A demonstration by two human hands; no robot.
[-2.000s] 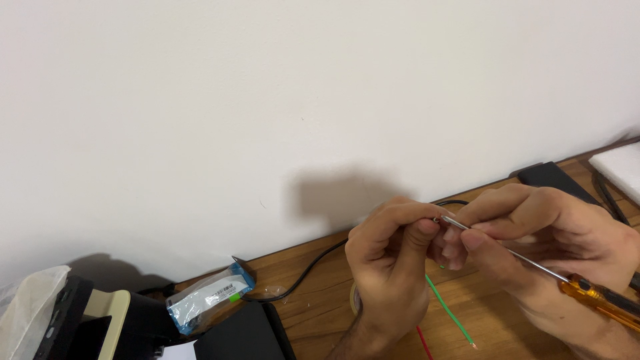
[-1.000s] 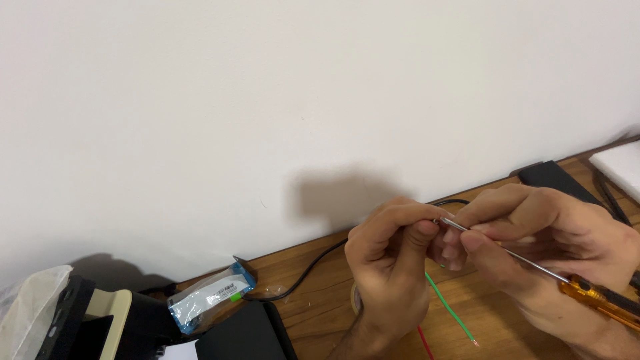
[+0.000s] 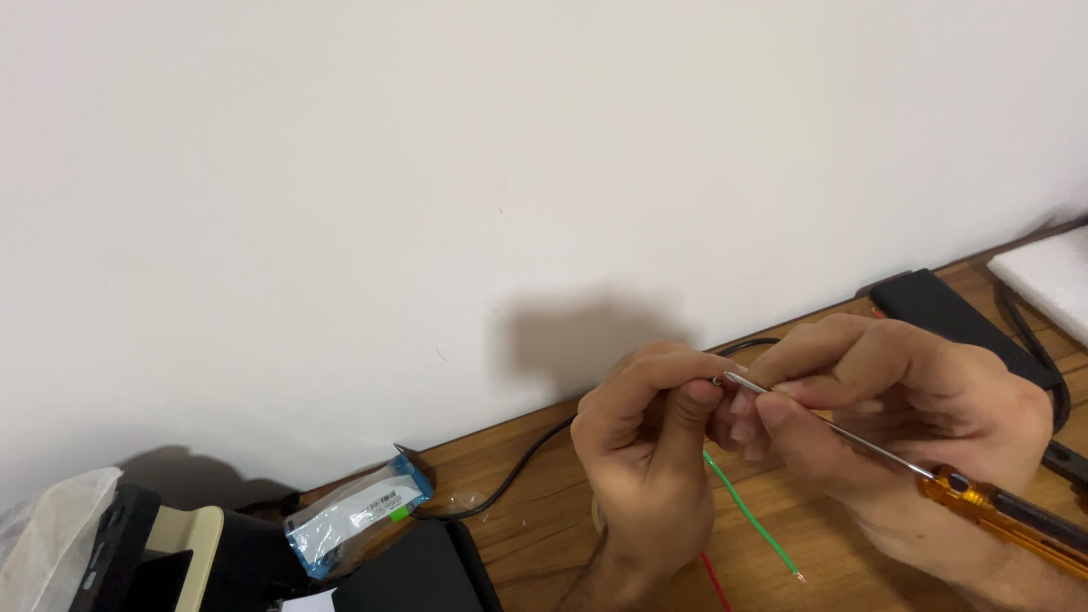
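My left hand (image 3: 650, 442) pinches a tiny metal piece (image 3: 716, 381) between thumb and forefinger; most of it is hidden. My right hand (image 3: 918, 416) holds the shaft of a screwdriver (image 3: 884, 449) with thumb and fingers, its orange-and-black handle lying toward the lower right. The screwdriver's tip is beside the tiny piece; whether they touch, I cannot tell. Below my hands, a green wire (image 3: 755, 518) with a bare copper end runs over the wooden table, and a red wire (image 3: 716, 583) shows at the bottom edge.
A clear and blue plastic packet (image 3: 361, 516) with a label lies left, near a black flat object (image 3: 408, 569) and a black cable (image 3: 518, 467). White foam (image 3: 1050, 272) and a black flat case (image 3: 960, 327) are at right. A wall (image 3: 425, 212) rises behind the table.
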